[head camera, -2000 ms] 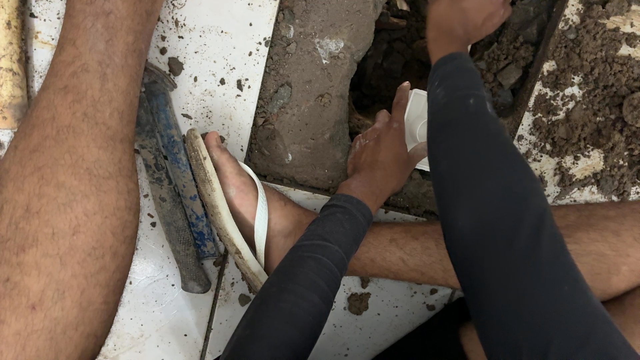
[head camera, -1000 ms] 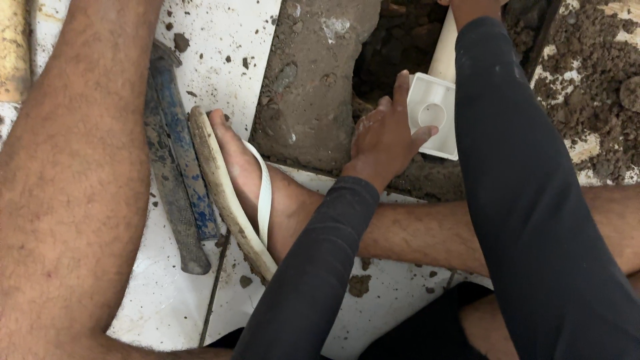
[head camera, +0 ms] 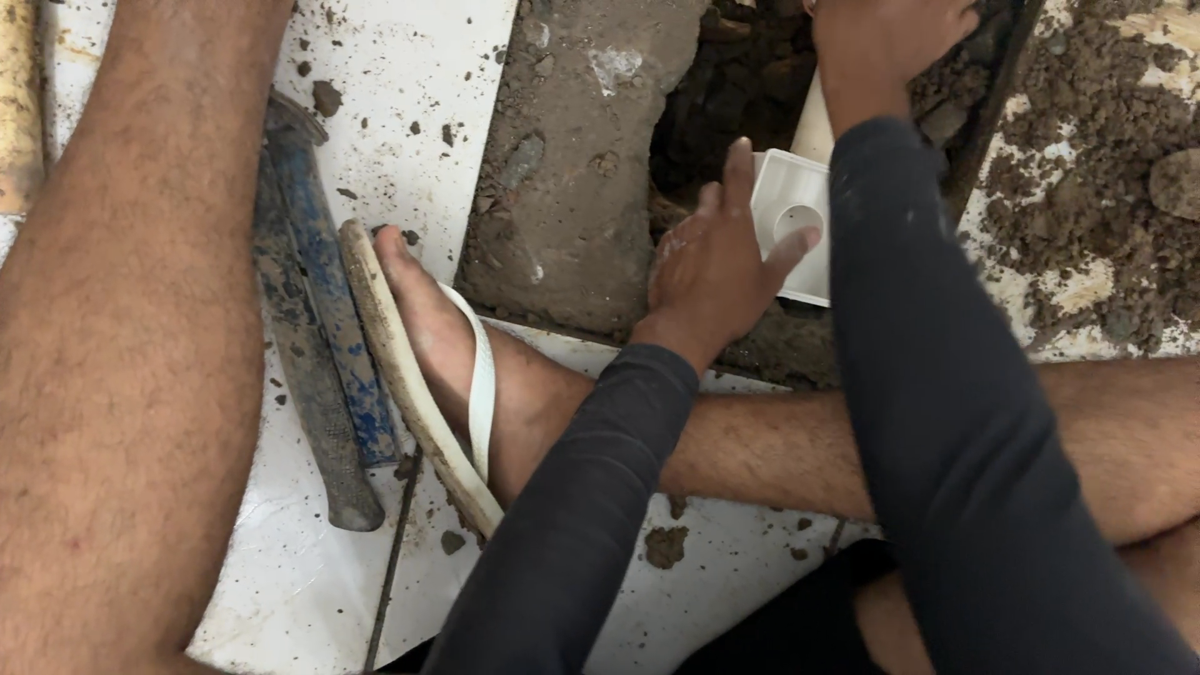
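Note:
My left hand (head camera: pixel 708 253) grips the left side of a white plastic box (head camera: pixel 795 192) with a round recess, its thumb inside and its fingers along the outer wall. A cream plastic pipe (head camera: pixel 814 122) runs up from behind the box, over the dug hole (head camera: pixel 741 89). My right hand (head camera: pixel 881 52) is higher up at the top edge, over the pipe's upper part; its fingertips are partly cut off or turned away, so its hold cannot be told. The right forearm hides the right side of the box.
Blue and grey worn tool handles (head camera: pixel 328 319) lie on white floor tiles (head camera: pixel 394 103) beside a foot in a flip-flop (head camera: pixel 483 394). Loose soil (head camera: pixel 1069 187) is heaped right of the hole. A bare concrete strip (head camera: pixel 562 169) borders its left side. A dirty yellowish pipe (head camera: pixel 19 112) lies far left.
The cream pipe, not visible two seconds ago, shows behind the box from one second ago on. My left hand has stayed on the box, and more of the box's inside shows than two seconds ago.

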